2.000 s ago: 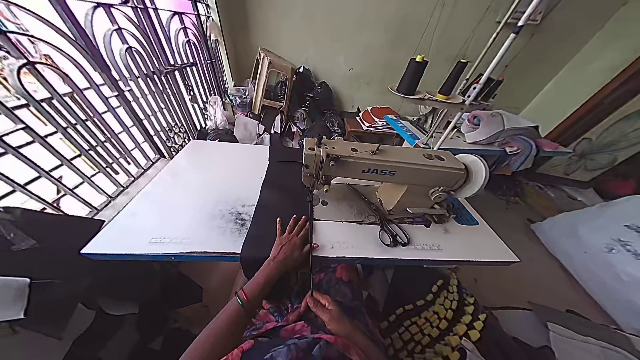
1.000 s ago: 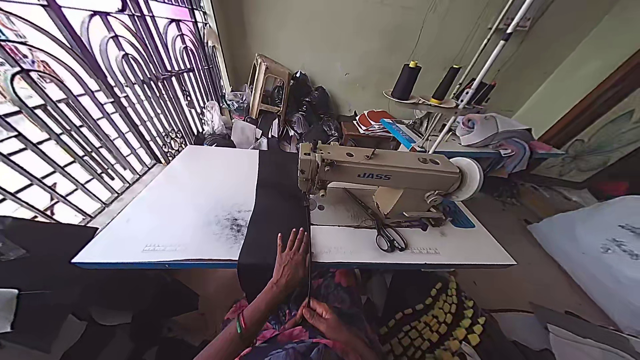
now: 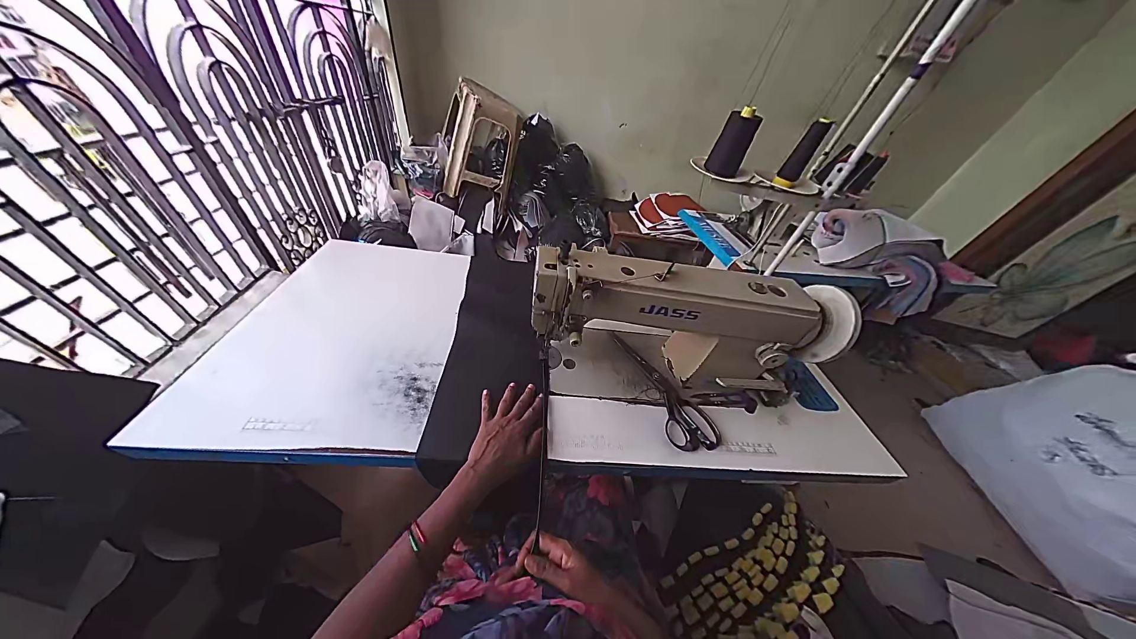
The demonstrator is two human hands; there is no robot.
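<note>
Black fabric (image 3: 493, 328) lies across the white table and hangs over its front edge, its right side running under the needle area of a JASS sewing machine (image 3: 692, 297). My left hand (image 3: 508, 435) rests flat on the fabric, fingers spread, pressing near its right edge in front of the needle. Below the table edge, my right hand (image 3: 559, 564) pinches a narrow black strip (image 3: 541, 479) that runs taut up toward the presser foot. The needle tip is too small to make out. A pair of black-handled scissors (image 3: 688, 417) lies on the machine bed, right of the strip.
The white sewing table (image 3: 311, 346) extends left toward a metal window grille (image 3: 204, 160). Black thread cones (image 3: 732, 146) stand behind the machine. A plastic stool (image 3: 484, 133) and black bags are by the wall. A white sack (image 3: 1056, 470) sits at right, dark fabric at lower left.
The black fabric's far end has moved nearer to the machine's level over the two seconds. My left hand stays flat on the fabric; my right hand still pinches the strip.
</note>
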